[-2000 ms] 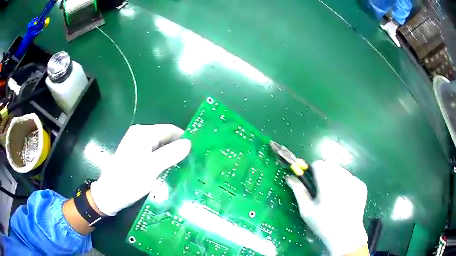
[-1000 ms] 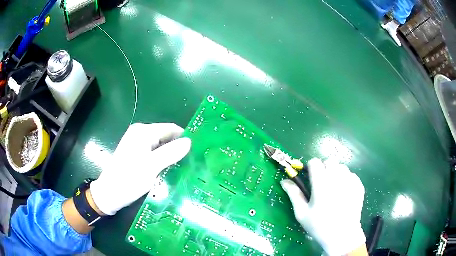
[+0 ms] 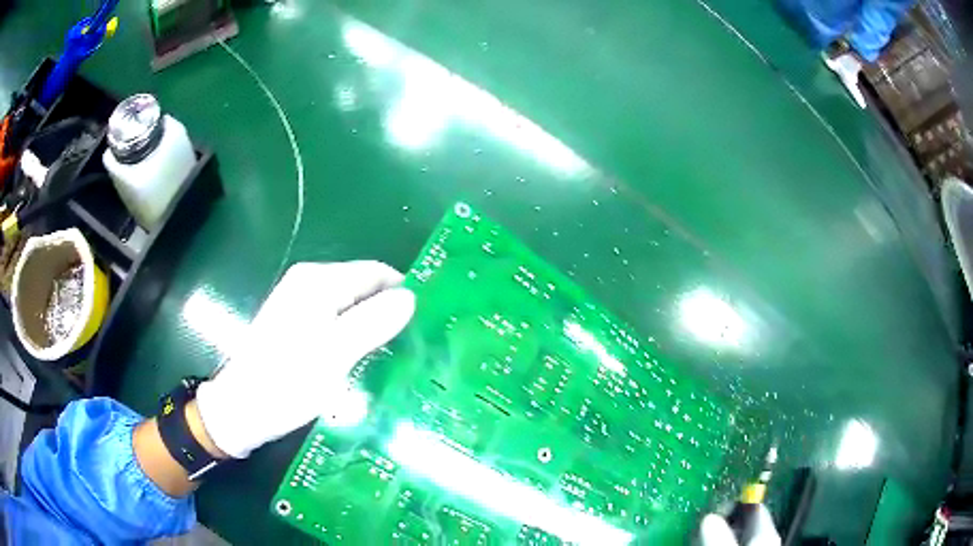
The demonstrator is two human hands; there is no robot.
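The green circuit board point(image 3: 512, 395) lies tilted in front of me, solder side up, with many small silvery dots; its lower edge is cut off by the frame. My left hand point(image 3: 309, 357), in a white glove with a black wrist strap, grips the board's left edge. My right hand point(image 3: 742, 530), also gloved, is mostly cut off at the bottom edge, right of the board. It holds the cutters point(image 3: 755, 491), whose yellow part and silvery tip show blurred, pointing up.
A black tray point(image 3: 171, 219) at left holds a white bottle point(image 3: 152, 171) and a yellow cup point(image 3: 94, 299) of silvery bits. A framed spool point(image 3: 192, 32) stands at upper left. Tiny clippings dot the mat point(image 3: 640, 128). A dark bar point(image 3: 800, 507) lies at lower right. Another person's blue sleeve point(image 3: 854, 21) shows at upper right.
My right hand has moved down and right with the cutters, off the board's upper right edge. The left hand keeps its grip. The whole view has shifted slightly.
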